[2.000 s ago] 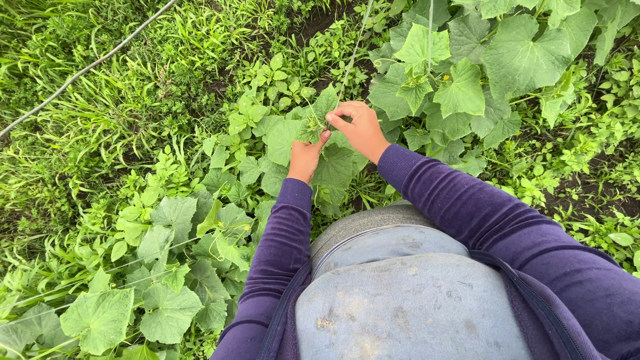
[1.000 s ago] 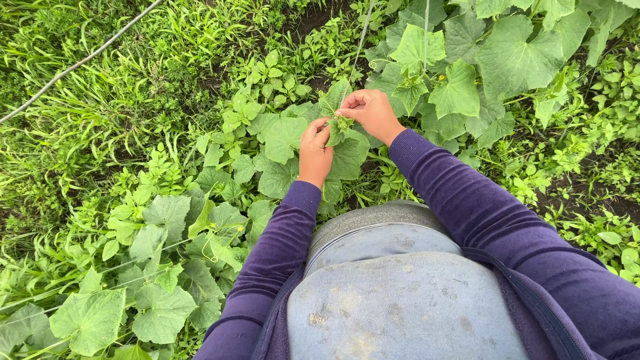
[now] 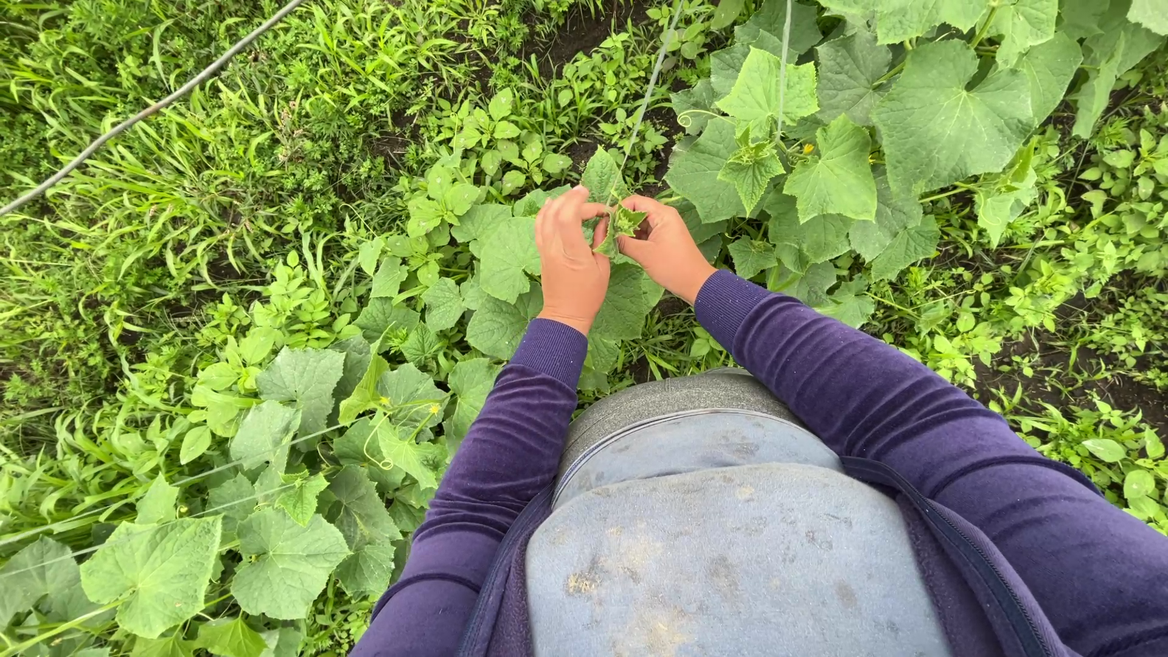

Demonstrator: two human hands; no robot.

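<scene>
Both hands meet at the leafy tip of a cucumber-like vine (image 3: 626, 222), by a pale string (image 3: 650, 91) that runs up from it. My left hand (image 3: 572, 255) is on the left of the tip, its fingers curled against the stem and string. From the right, my right hand (image 3: 668, 248) pinches the tip between thumb and forefinger. The vine's broad leaves (image 3: 507, 258) spread beneath and left of my hands. The fingertips partly hide the stem and where the string meets it.
A larger vine (image 3: 954, 114) with broad leaves grows at the upper right beside another string (image 3: 785, 64). More vine leaves (image 3: 287, 561) and thin strings lie at the lower left. A grey cable or hose (image 3: 151, 109) crosses the upper left above weeds.
My left hand has moved up beside the vine tip, with its fingers now higher on the stem. My right hand has turned and sits lower against the tip.
</scene>
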